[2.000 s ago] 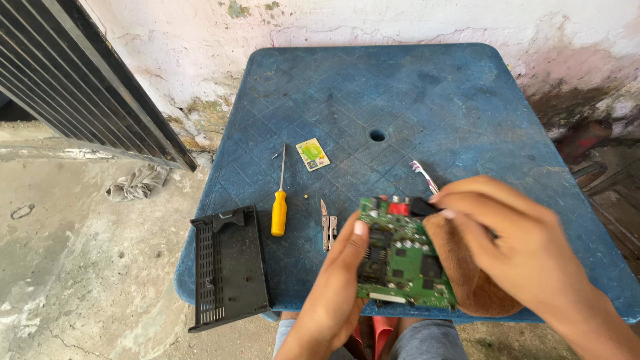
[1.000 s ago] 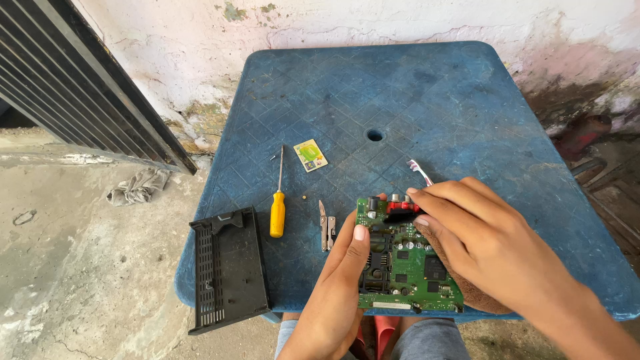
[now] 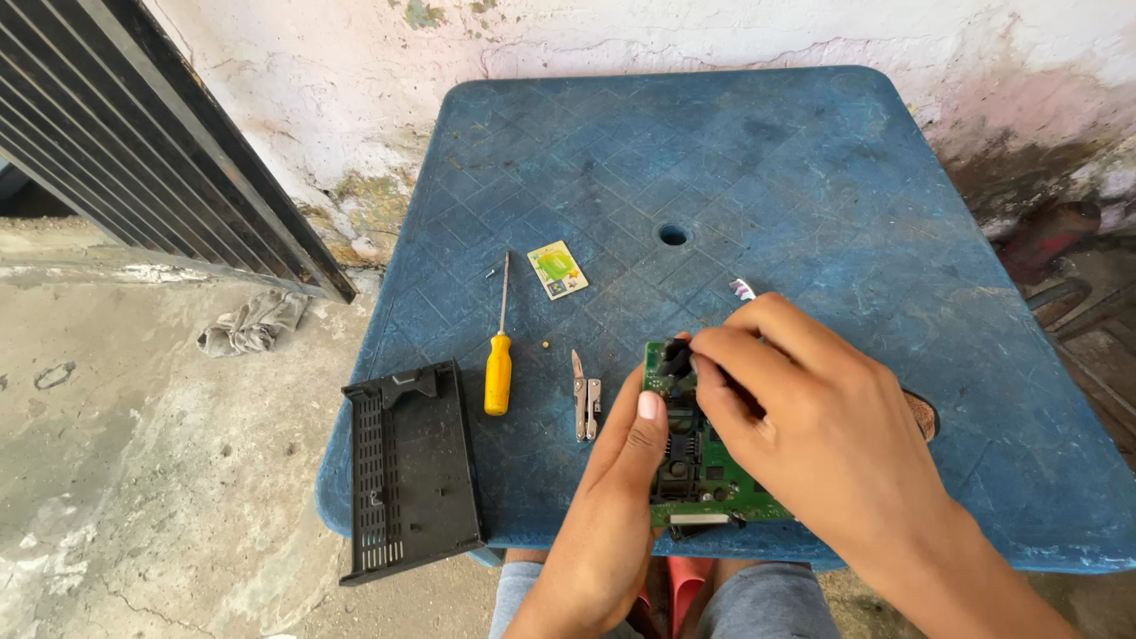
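A green circuit board (image 3: pixel 732 488) is held over the table's front edge by my left hand (image 3: pixel 612 497), thumb on its left side. My right hand (image 3: pixel 808 408) pinches a small black piece (image 3: pixel 676 357), its material unclear, against the board's upper left corner and covers much of the board. To the left lie a small folding multi-tool (image 3: pixel 587 404) with its blade out, a yellow-handled screwdriver (image 3: pixel 499 373) and a black slotted plastic housing (image 3: pixel 417 470). A brown object (image 3: pixel 923 415) shows partly behind my right hand; a white and purple item (image 3: pixel 742 289) lies just beyond it.
The blue plastic table (image 3: pixel 754 169) has a round hole. On it are a printed card (image 3: pixel 557 270), a screw (image 3: pixel 491 273) and a tiny round piece (image 3: pixel 546 344). A wall stands behind, a metal gate (image 3: pixel 177 133) at the left, a rag (image 3: pixel 255 324) on the floor.
My right hand has moved left across the board's top with the black piece and now hides the red connectors seen earlier. My left hand keeps its hold on the board.
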